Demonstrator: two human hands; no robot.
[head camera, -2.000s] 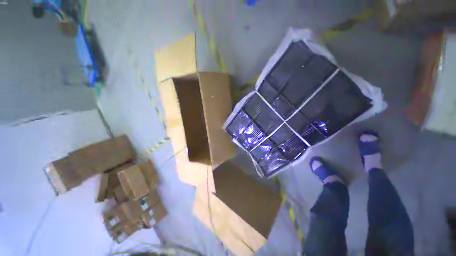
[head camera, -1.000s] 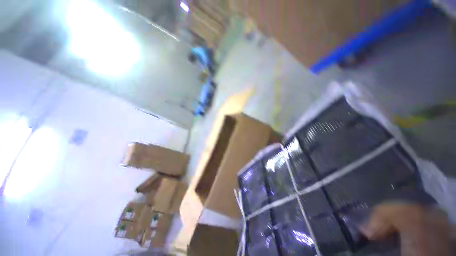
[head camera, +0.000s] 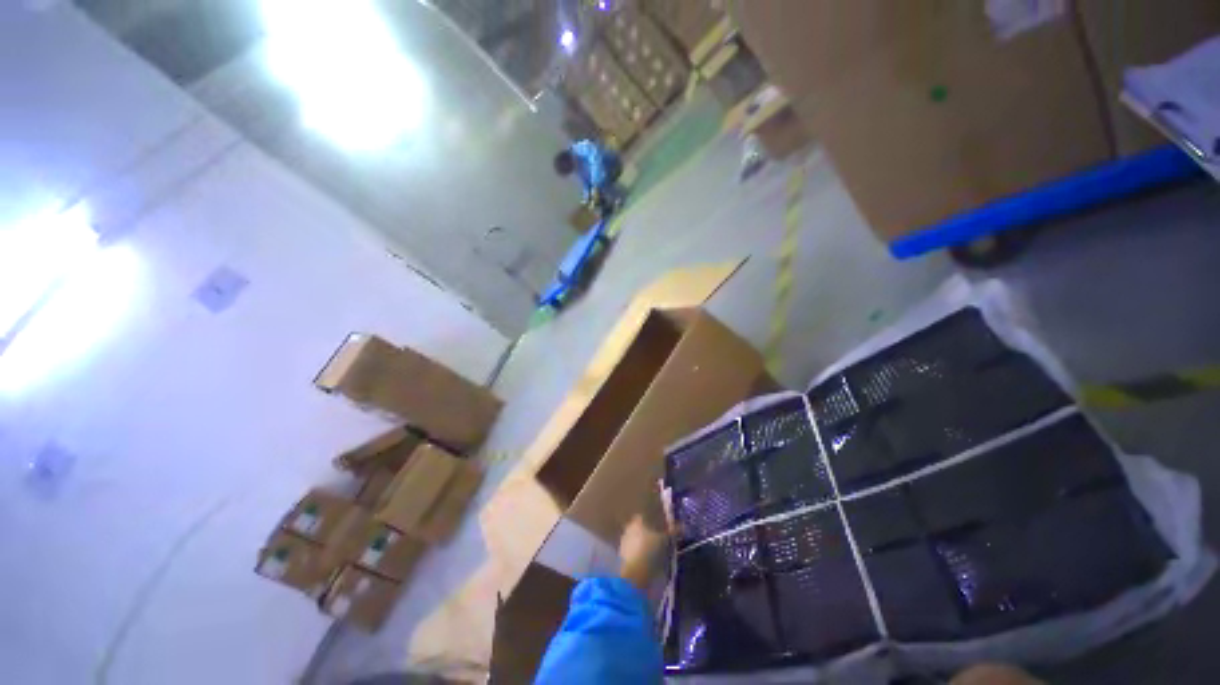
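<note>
A stack of black plastic trays (head camera: 923, 482) lies in front of me on a white crumpled wrapping sheet (head camera: 1177, 522). A thin white strapping band (head camera: 749, 522) crosses over it in both directions. My left hand (head camera: 642, 551), in a blue sleeve, is at the stack's left edge, by the end of the crossing band; its fingertips are blurred and I cannot tell whether they grip. My right hand (head camera: 997, 674) shows only as a small skin-toned patch at the bottom edge of the picture, at the stack's near side; its fingers are hidden.
An open, empty-looking carton (head camera: 676, 415) stands left of the stack. Small cartons (head camera: 422, 495) are piled by the white wall. A blue trolley (head camera: 1044, 208) carries large cartons at upper right, with a clipboard (head camera: 1184, 94) at the edge. A person in blue (head camera: 593, 171) crouches far off.
The view has tilted up from the floor and my feet, and the stack appears larger. My left hand has come into view at the stack's left edge. My right hand has moved down to the picture's bottom edge.
</note>
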